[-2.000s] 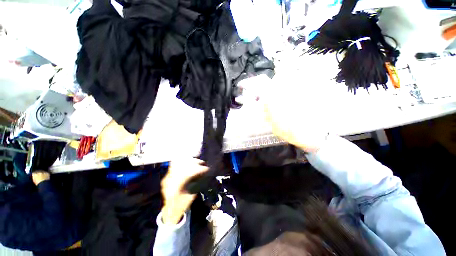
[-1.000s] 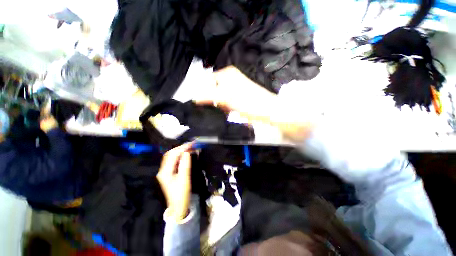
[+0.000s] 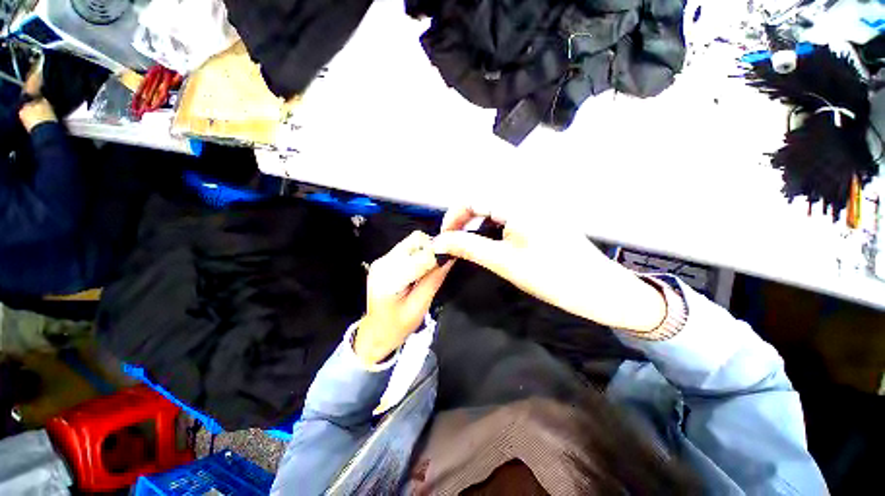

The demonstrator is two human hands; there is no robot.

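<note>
My left hand and my right hand meet at the table's front edge, above my lap. Their fingertips are pinched together on a black fabric piece. Only small dark bits of it show between and under the fingers; the rest is hidden or merges with the dark cloth below. A heap of black fabric pieces lies on the white table beyond my hands.
A black garment panel, cardboard and red-handled tools lie left. A tied bundle of strips lies right, beside an orange-handled tool. Below left are bulky black cloth, a blue crate, a red stool or basket and a coworker's arm.
The looped black strip has left the table edge, and my hands have come together. The view has shifted, showing more floor at lower left.
</note>
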